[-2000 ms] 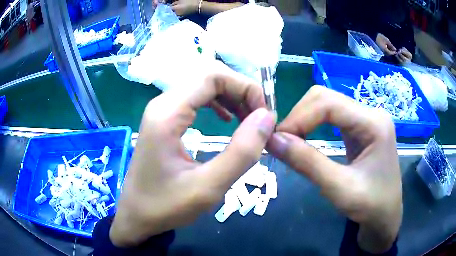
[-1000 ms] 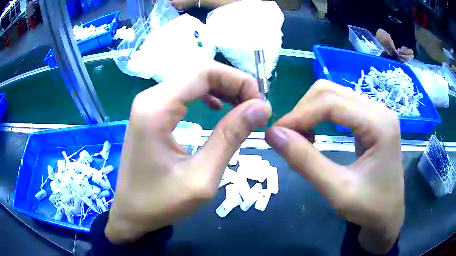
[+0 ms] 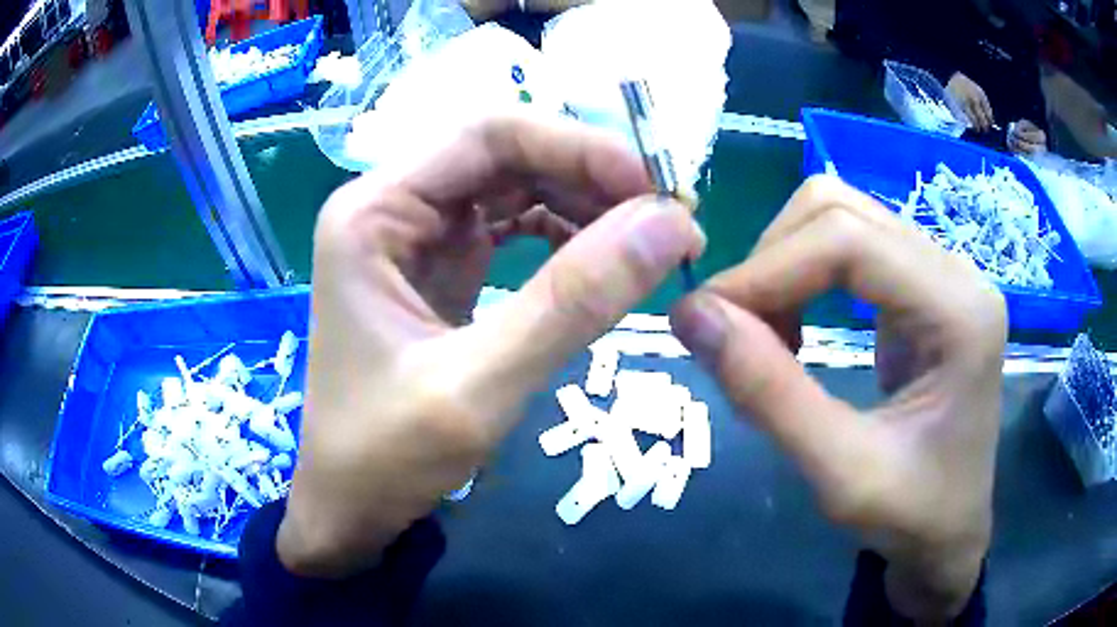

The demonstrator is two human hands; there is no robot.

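Observation:
My left hand [image 3: 453, 331] is bare and pinches a wired stem part [image 3: 647, 135] between thumb and index finger. The part's silvery and dark section sticks up above the fingertips, tilted to the upper left. A short dark wire [image 3: 687, 272] runs down from it to my right hand [image 3: 882, 355], whose thumb and index fingertip pinch its lower end. Both hands are raised over the bench and belt. A pile of loose white housings [image 3: 637, 429] lies on the dark bench below and between them.
A blue bin [image 3: 92, 404] of assembled pieces stands at left. A second blue bin [image 3: 839, 153] stands across the green belt. Bulging clear bags [image 3: 613, 61] lie behind my hands. A small clear box [image 3: 1084, 416] is at the right edge. A person's hands [image 3: 998, 116] show at upper right.
The part has moved up and tilted more to the left in my left fingers. More dark wire shows between the two hands. The view has shifted slightly.

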